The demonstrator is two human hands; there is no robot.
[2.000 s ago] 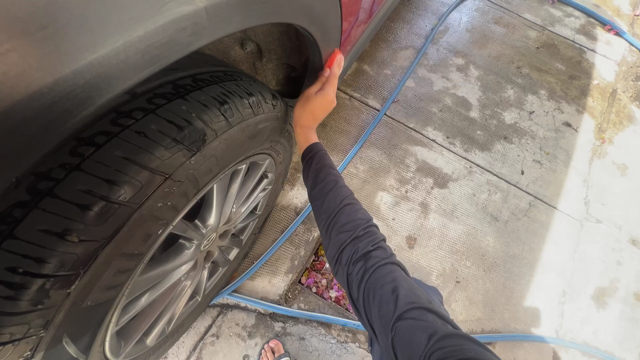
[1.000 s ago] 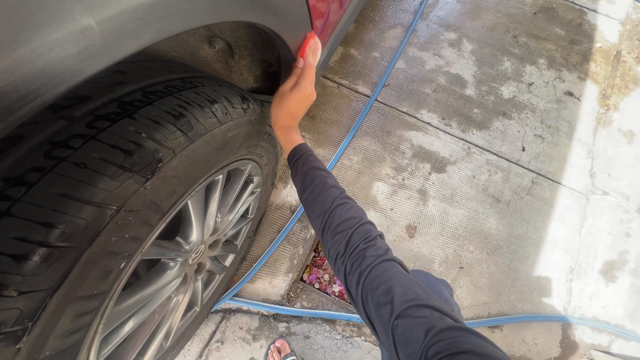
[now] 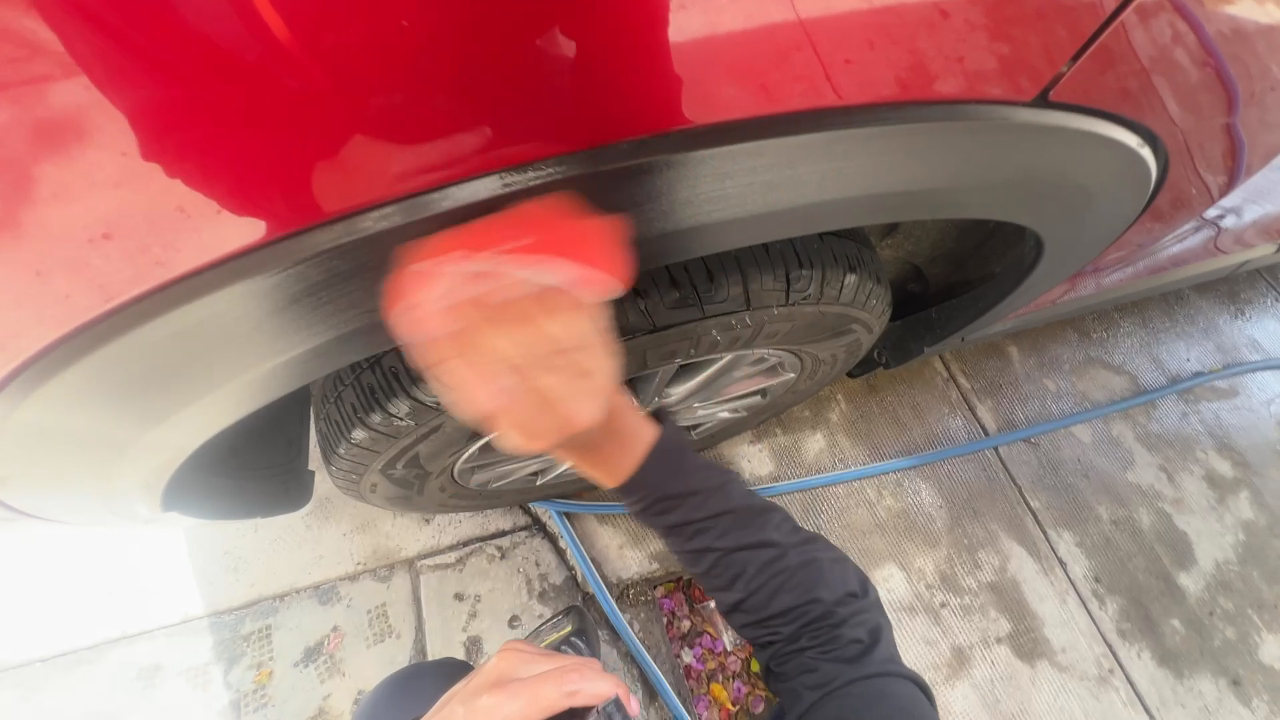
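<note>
My right hand (image 3: 525,365), blurred, holds a red pad or cloth (image 3: 515,250) against the grey plastic wheel-arch trim (image 3: 800,175) of a red car. Behind the hand are the black tire (image 3: 760,300) and its silver alloy wheel (image 3: 720,385). Dark streaks and a darker, shinier stretch show on the trim near the pad. My left hand (image 3: 535,685) is low in the view, its fingers curled by a dark object (image 3: 565,635) that is partly hidden; whether the hand grips it is unclear.
Above the trim is the glossy red fender (image 3: 500,90). A blue hose (image 3: 900,463) runs over the patchy, damp-looking concrete (image 3: 1130,480) and bends near the tire. Pink and purple petals (image 3: 705,650) fill a recess in the ground beside my right sleeve.
The view has swung to face the wheel arch. My right hand with the red pad has moved from the arch's end to the trim above the tire. My left hand has come into view.
</note>
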